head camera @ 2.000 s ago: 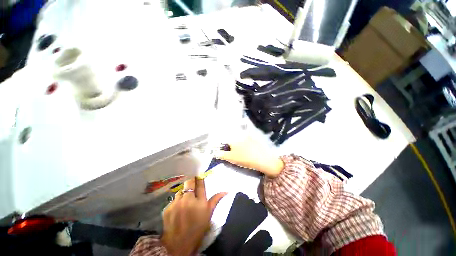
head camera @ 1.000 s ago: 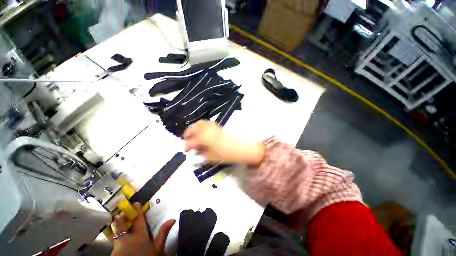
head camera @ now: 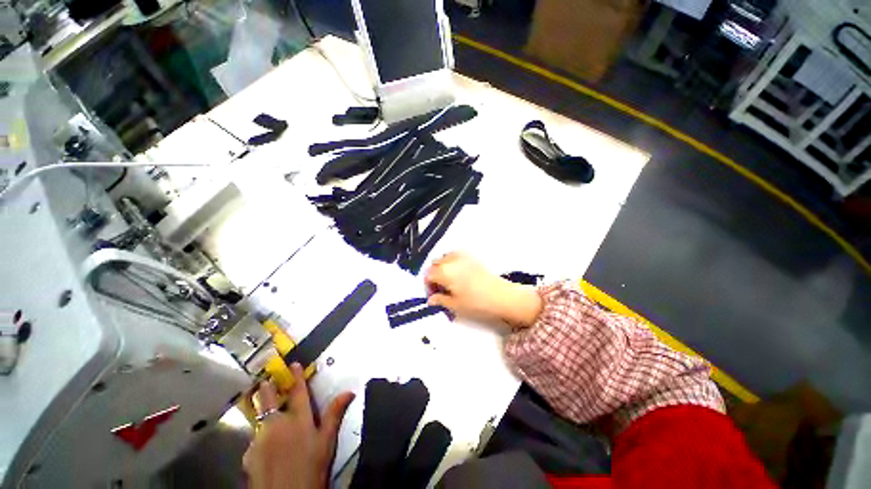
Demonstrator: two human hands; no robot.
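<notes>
My left hand (head camera: 291, 435), with a ring, rests at the yellow clamp part (head camera: 279, 355) under the sewing machine head (head camera: 124, 372); whether it grips anything is hidden. A black fabric strip (head camera: 334, 320) extends from the clamp across the white table. My right hand (head camera: 463, 287) has its fingers closed on the end of a short black strip with a pale line (head camera: 409, 311), lying on the table. Plain black rounded pieces (head camera: 390, 430) lie at the table's near edge.
A heap of black strips with pale lines (head camera: 401, 191) lies mid-table. A black coiled strap (head camera: 556, 155) lies near the right edge. A control panel (head camera: 406, 48) stands at the back. A cardboard box (head camera: 583, 33) and yellow floor line are beyond the table.
My view has swung right from the machine top. My right hand has moved from the clamp area to the pale-lined strip near the heap. My left hand has stayed by the yellow part.
</notes>
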